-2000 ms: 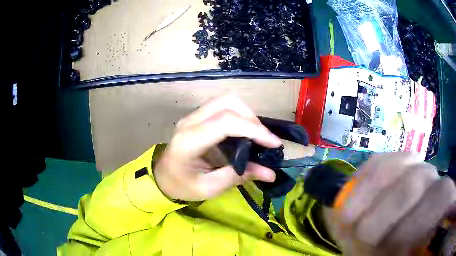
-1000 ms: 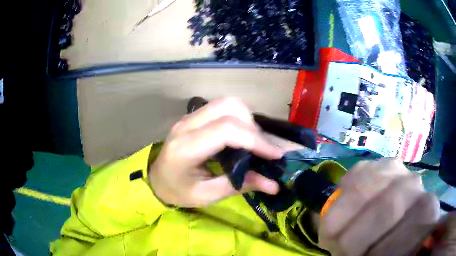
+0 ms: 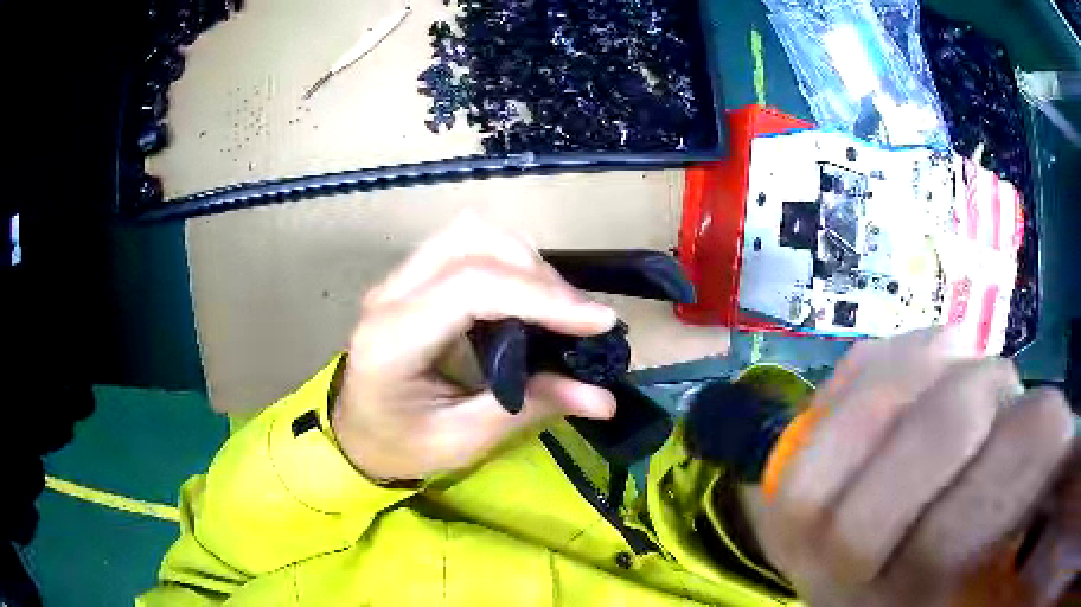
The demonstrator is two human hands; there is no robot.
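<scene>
My left hand (image 3: 456, 350) is closed around a black handle assembly (image 3: 593, 356), its round end facing right. Curved black legs stick out of it: one points right above the fingers, one lies at the palm, one points down right. My right hand (image 3: 907, 462), slightly blurred, grips an electric screwdriver (image 3: 741, 433) with a black nose and orange body. The nose points left toward the round end, with a gap between them. The screwdriver's tip is too blurred to make out.
A black-rimmed parts tray (image 3: 474, 164) holds a heap of small black fittings (image 3: 581, 77), tweezers (image 3: 362, 50) and tiny screws. A screw feeder (image 3: 782, 255) in red casing stands at right, beside a clear plastic bag (image 3: 865, 71) and a striped packet (image 3: 982, 261). Cardboard (image 3: 273, 285) lies beneath.
The handle assembly and my left hand have shifted slightly left in view. The round end now faces the camera more clearly. The screwdriver is still held, its nose slightly further left than at first.
</scene>
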